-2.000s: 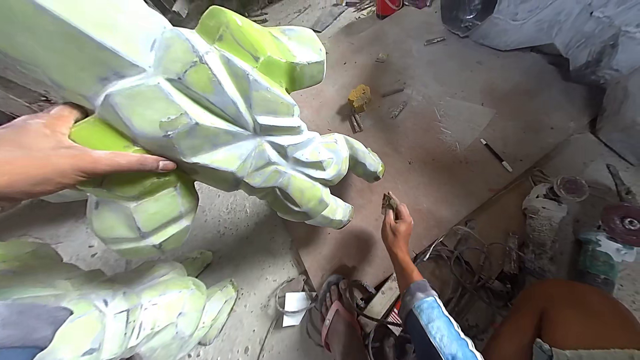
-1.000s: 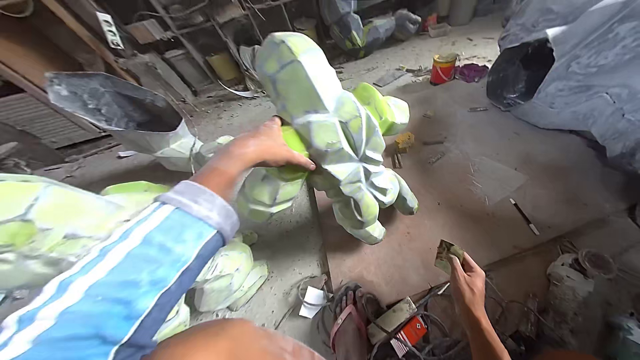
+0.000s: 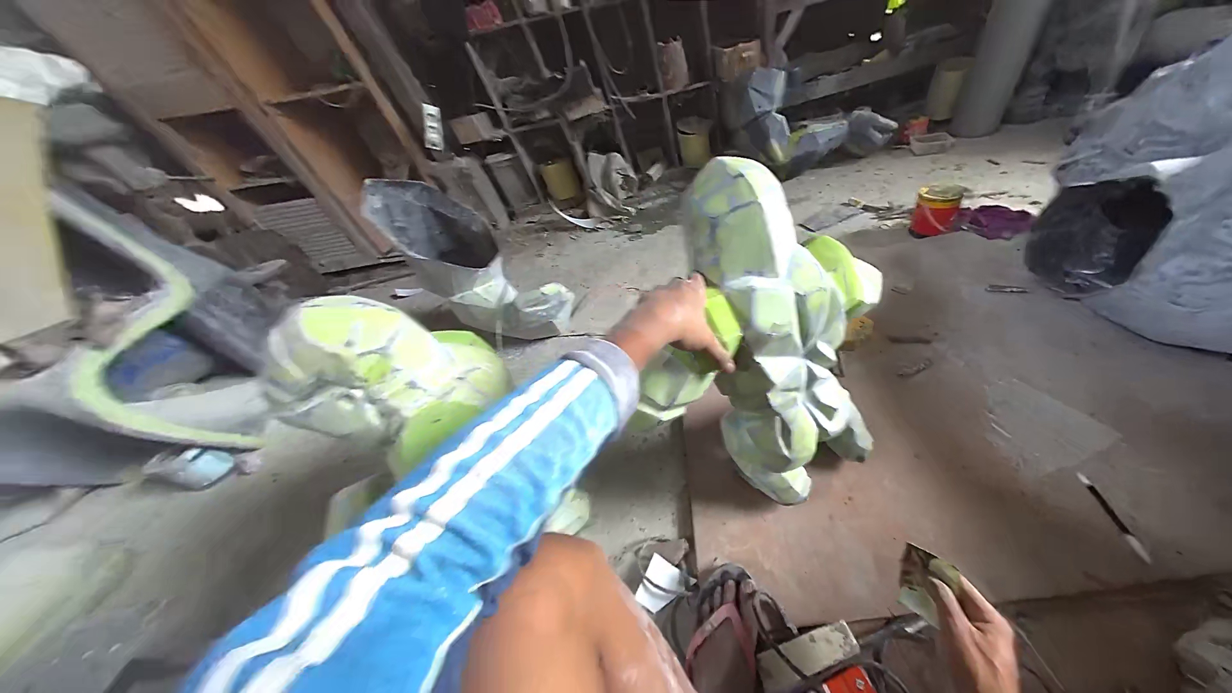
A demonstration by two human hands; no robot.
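Observation:
A faceted sculpted figure, light green and grey-white, stands on the board in front of me. My left hand grips a bright green part on the figure's left side. At the lower right, my right hand pinches a small dark and greenish piece, perhaps folded sandpaper, away from the figure. A similar faceted green piece lies on the floor to the left, partly hidden by my sleeve.
A brown board covers the floor, with a marker-like stick on it. A red and yellow can stands at its far edge. A large grey sculpted form is at right; shelves stand behind. Cables lie near my sandalled foot.
The figure, earlier tilted sideways in my left hand, is now upright and farther from me. My left arm has stretched out. The view has swung up toward the shelves.

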